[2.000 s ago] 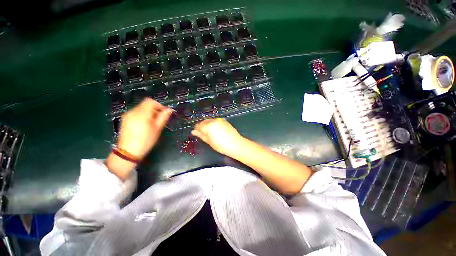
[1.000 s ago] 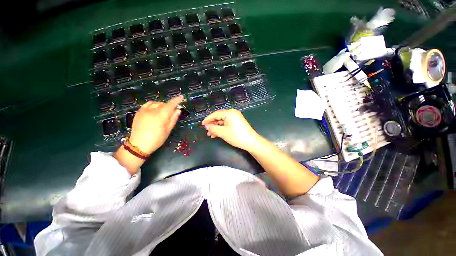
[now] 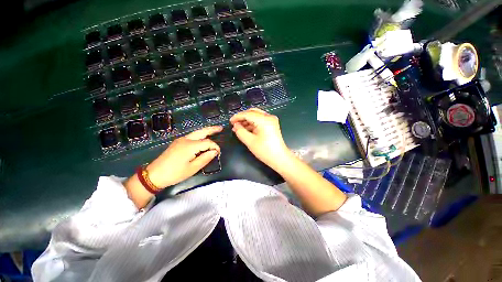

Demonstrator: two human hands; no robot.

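The clear blister tray point(image 3: 190, 122) lies on the green mat with rows of black square modules; a pocket in its nearest row, just beyond my hands, shows no module. One black module point(image 3: 211, 165) is at the fingers of my left hand point(image 3: 177, 160), low over the mat near its front edge. My left thumb and fingers are against it. My right hand point(image 3: 257, 134) is beside it to the right, thumb and index finger pinched close together near the left fingertip; whether they hold a small part cannot be seen. The red component pile is hidden by my left hand.
At right are a white ribbed rack point(image 3: 380, 115), a white paper slip point(image 3: 332, 106), a small red pile point(image 3: 333, 61), a tape roll point(image 3: 467, 61), a black fan point(image 3: 460, 114) and wires. An empty clear tray point(image 3: 404, 184) lies at lower right over a blue bin point(image 3: 352, 193).
The view has shifted, so the bench sits further left. My left hand has come down and nearer me with a module, and the near-row pocket now shows empty. My right hand has closed in beside it.
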